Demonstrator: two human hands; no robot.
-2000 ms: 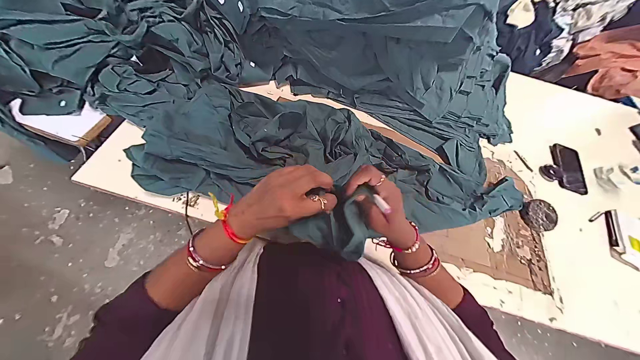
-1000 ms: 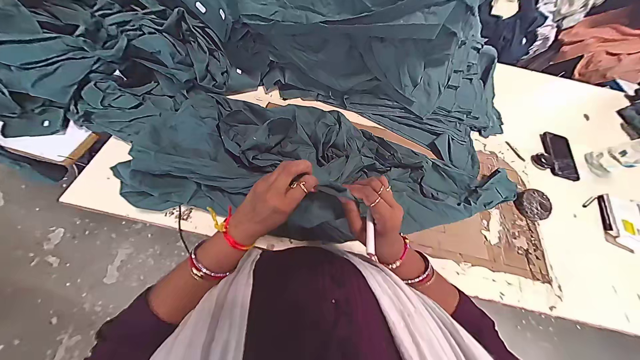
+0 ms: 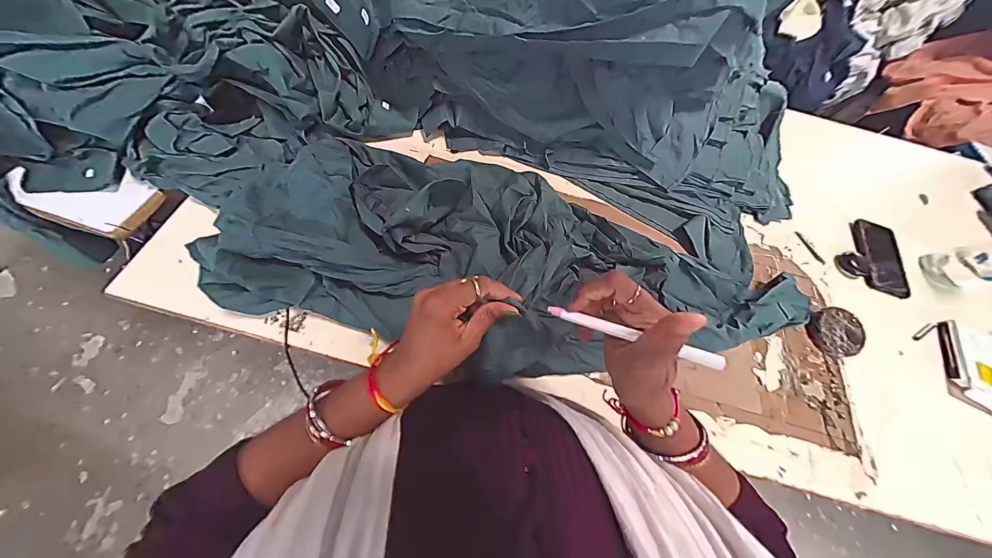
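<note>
A crumpled dark green fabric garment (image 3: 403, 225) lies across the near edge of the table. My left hand (image 3: 453, 325) pinches a fold of it between thumb and fingers, close to my body. To the right, my right hand (image 3: 639, 341) holds a slim white pen with a pink tip (image 3: 635, 335), which lies across the fingers and points left toward the pinched fold. The right fingers are slightly spread above the cloth. Whether they touch the fabric cannot be told.
Behind lies a large stack of dark green fabric (image 3: 589, 85), with more heaped cloth (image 3: 70, 85) at the left. On the white table (image 3: 837, 170) at the right are a black phone (image 3: 881, 258), a round dark object (image 3: 837, 332) and a small white-and-yellow box (image 3: 973, 364). Brown board (image 3: 728, 380) lies under the garment.
My right hand has come away from the cloth fold beside my left hand and opened out. The pen, upright one second ago, now lies nearly level. My left hand still pinches the fabric.
</note>
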